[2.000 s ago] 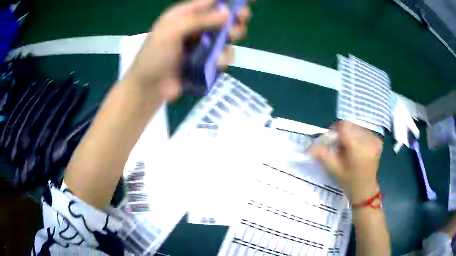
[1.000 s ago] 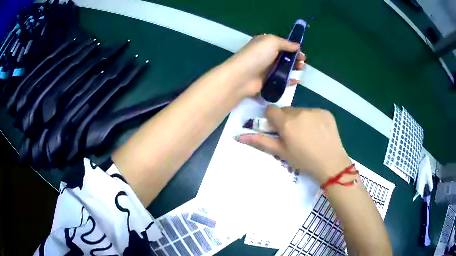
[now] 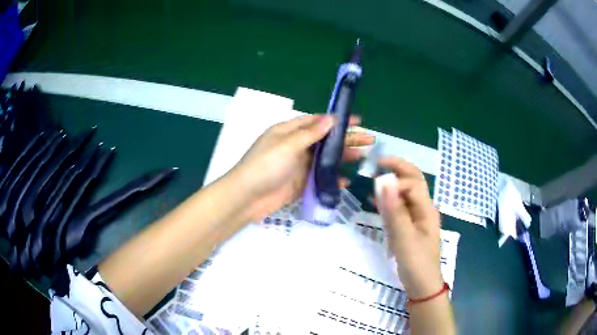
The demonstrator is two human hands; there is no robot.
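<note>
My left hand [image 3: 288, 163] holds a black-and-purple appliance body [image 3: 332, 147] upright over the work pile, its dark thin tip pointing away from me. My right hand [image 3: 409, 216] is just right of it, fingers bent, with a small white pad [image 3: 385, 184] at the fingertips. A small pale piece [image 3: 371, 160], blurred, also shows by its index finger; I cannot tell if it is a label. Below lie white label sheets, with an outlined label sheet [image 3: 366, 288] under my right wrist. Glare washes out the pile's middle.
Black bodies [image 3: 59, 196] lie fanned at the left. A long white sheet [image 3: 252, 124] lies behind my left hand. Round sticker sheets [image 3: 468, 176], a crumpled white wipe [image 3: 512, 212] and a purple-and-black body [image 3: 533, 262] lie right. A person's arm [image 3: 582, 317] shows at the lower right edge.
The view has shifted. My left hand has turned the body so its purple side shows at the left. My right hand has moved from below the body to its right, off the sheet.
</note>
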